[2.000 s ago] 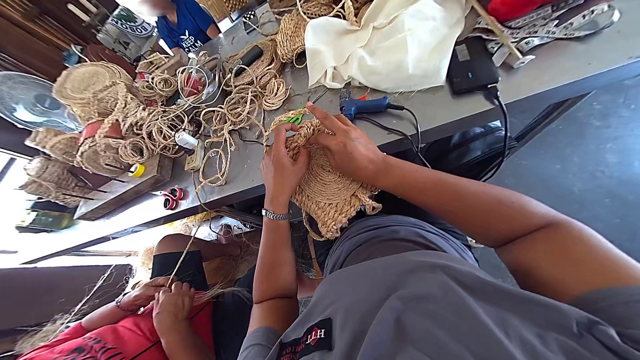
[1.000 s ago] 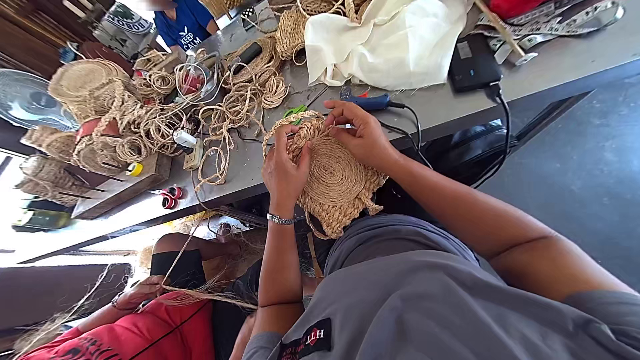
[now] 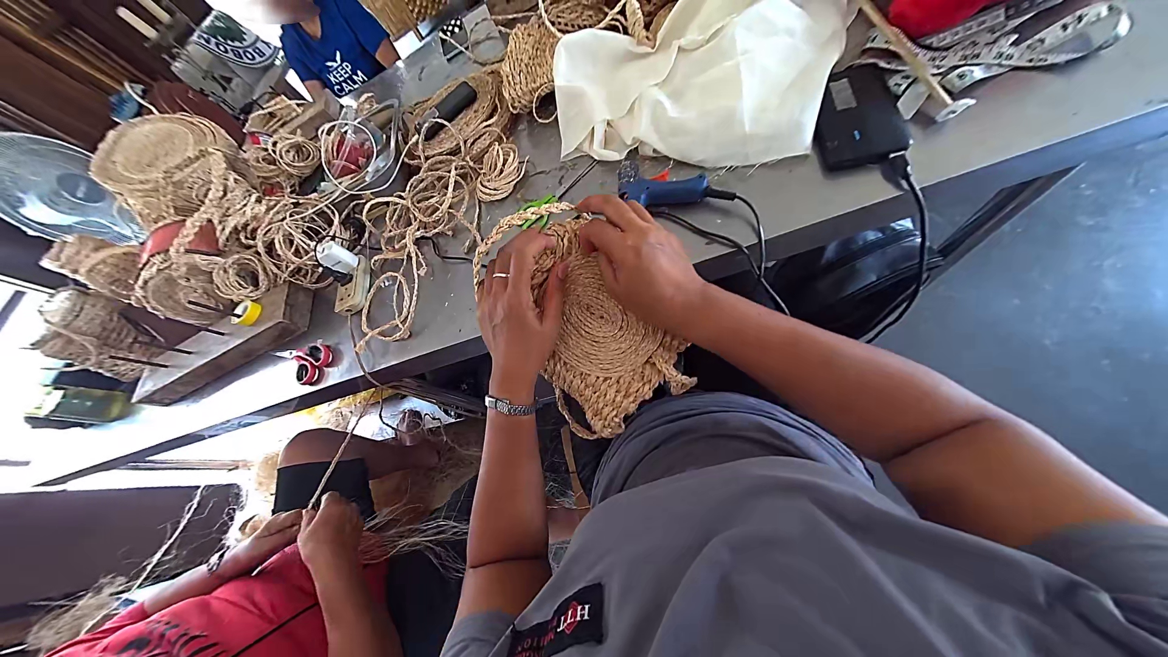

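Observation:
A coiled, braided natural-fibre piece (image 3: 607, 328) rests against my lap and the table edge, its round spiral facing up. My left hand (image 3: 522, 306) grips its left upper part, thumb on the face and fingers at the rim. At the upper right rim, my right hand (image 3: 639, 265) pinches the braid with bent fingers. A loose braided cord (image 3: 493, 233) arches over the top of the piece. Just beyond it lie a green object (image 3: 538, 212), partly hidden, and a blue glue gun (image 3: 671, 190) with a black cable.
Tangled fibre cords (image 3: 438, 182), red-handled scissors (image 3: 313, 362), a power strip (image 3: 352, 287), cream cloth (image 3: 698, 87), a black box (image 3: 862, 119) and a measuring tape (image 3: 1049, 41) lie on the table. A seated co-worker in red (image 3: 265, 602) handles fibre at lower left; another person (image 3: 338, 46) is beyond the table.
My right hand, raised slightly off the rim a second ago, has come back onto the braid near my left fingers. The co-worker's two hands are together again on the strand.

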